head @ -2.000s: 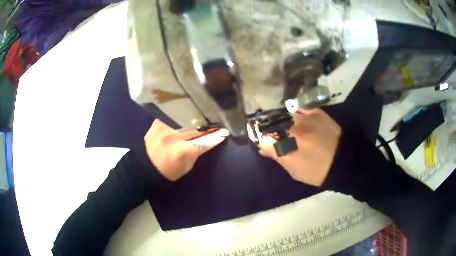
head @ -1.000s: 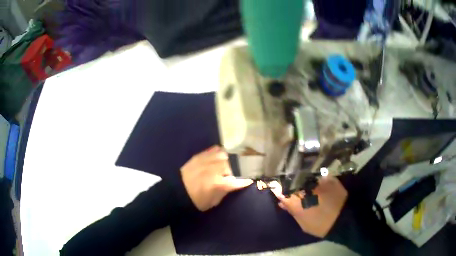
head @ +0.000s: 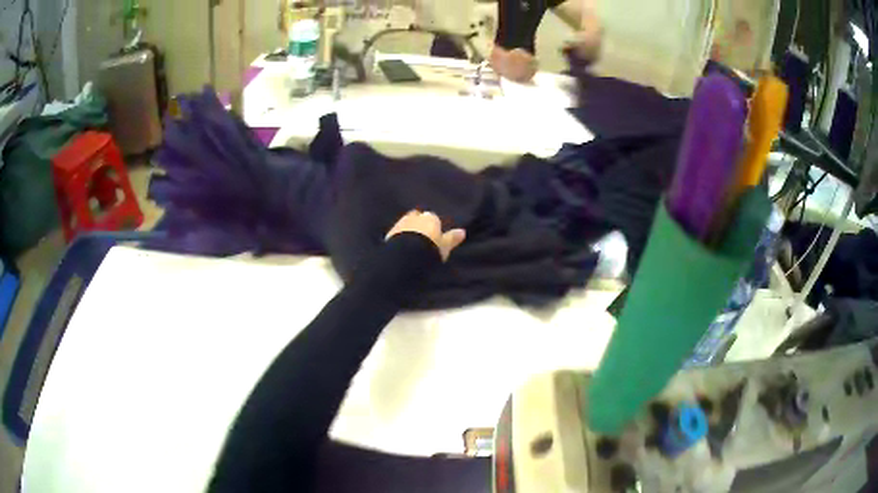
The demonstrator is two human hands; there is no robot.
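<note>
Bundles of dark purple-black cut pieces [head: 404,193] lie heaped across the far side of the white table. My left hand [head: 426,231] reaches out over the heap and rests on it near its middle; the fingers are partly hidden, so I cannot tell whether they grip cloth. The top of the sewing machine [head: 558,443] shows at the bottom right, with the needle area out of view. A dark garment panel [head: 404,472] shows at the bottom edge, partly behind my left sleeve. My right hand is not in view.
A green holder [head: 655,313] with purple and orange items stands on the machine. A red stool [head: 93,183] is on the floor at the left. A person [head: 520,34] stands at a white table [head: 433,120] beyond the heap. A dark blue frame runs along the table's left edge.
The view has lifted and looks farther forward. My left hand has left the panel by the needle and moved forward onto the heap. My right hand has gone out of view.
</note>
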